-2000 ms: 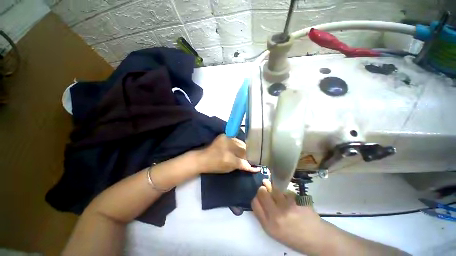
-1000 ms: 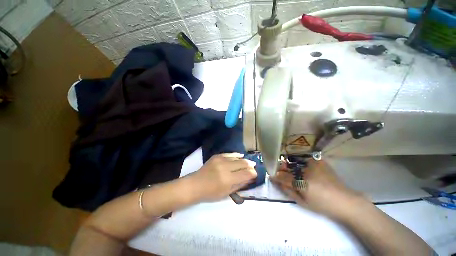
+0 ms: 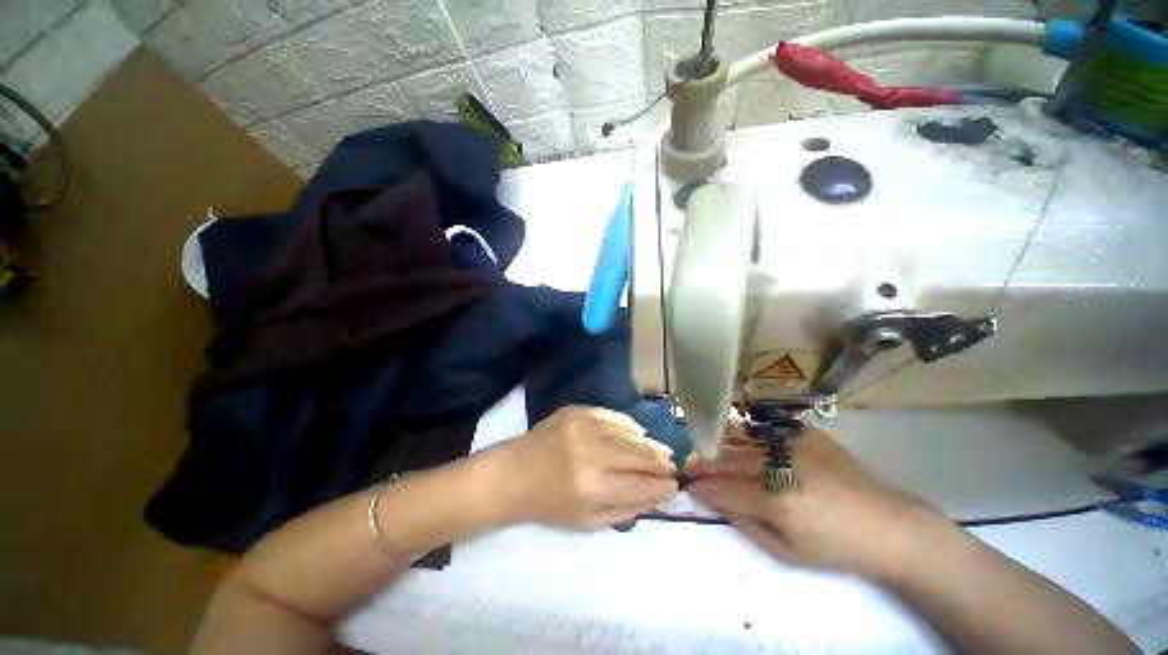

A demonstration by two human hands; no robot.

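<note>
A dark navy and maroon-brown garment (image 3: 372, 307) lies heaped on the left of the white table, with white edges showing. Its navy part (image 3: 583, 358) runs to the foot of the off-white sewing machine head (image 3: 884, 256). My left hand (image 3: 596, 467), with a bracelet on the wrist, pinches the cloth's edge left of the needle area. My right hand (image 3: 781, 493) is partly behind the thread tension assembly (image 3: 776, 448), its fingertips meeting the left ones at the cloth. The needle and presser foot are mostly hidden by the pale cover (image 3: 712, 307).
A light blue handle (image 3: 607, 262) stands beside the head. A small yellow-green tool (image 3: 489, 126) lies by the wall. Brown board (image 3: 115, 384) borders the left. Blue-handled snips (image 3: 1137, 502) lie at right. A red-wrapped cable (image 3: 845, 79) runs behind the machine.
The flat navy panel at the needle has turned and now shows as a smaller piece between my hands. My left hand has moved down from behind it, and my right hand has shifted right and up.
</note>
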